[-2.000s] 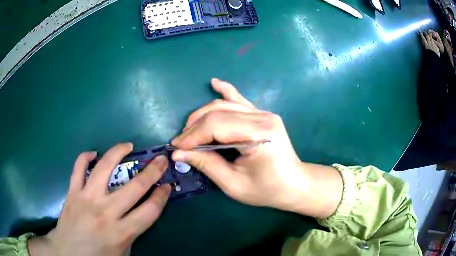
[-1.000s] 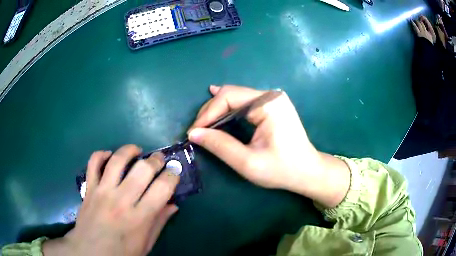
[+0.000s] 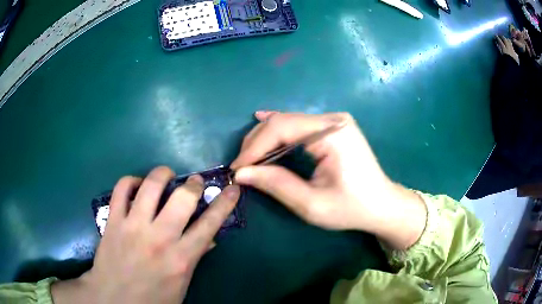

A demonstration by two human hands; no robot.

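Note:
A dark phone housing (image 3: 239, 215) lies open side up on the green bench. My left hand (image 3: 156, 231) lies over it and presses it down, covering its middle. A round silver-white disc (image 3: 211, 193) shows between my left fingers near the right end. A bit of white keypad board (image 3: 103, 218) shows at the left end. My right hand (image 3: 324, 172) holds thin tweezers (image 3: 285, 151) like a pen. Their tip is at the housing's upper right corner, beside my left index fingertip. The tip itself is hidden by my right fingers.
Another open housing (image 3: 238, 31) lies beyond my hands, with a white board and a disc. A white pointed stick (image 3: 402, 8) and dark tool tips (image 3: 443, 5) are at the top right. A curved pale strip (image 3: 44, 50) borders the bench. A person's dark sleeve (image 3: 511, 119) is at right.
My right hand and tweezers have moved right from the disc to the housing's upper right corner. My left index finger has shifted right, past the disc.

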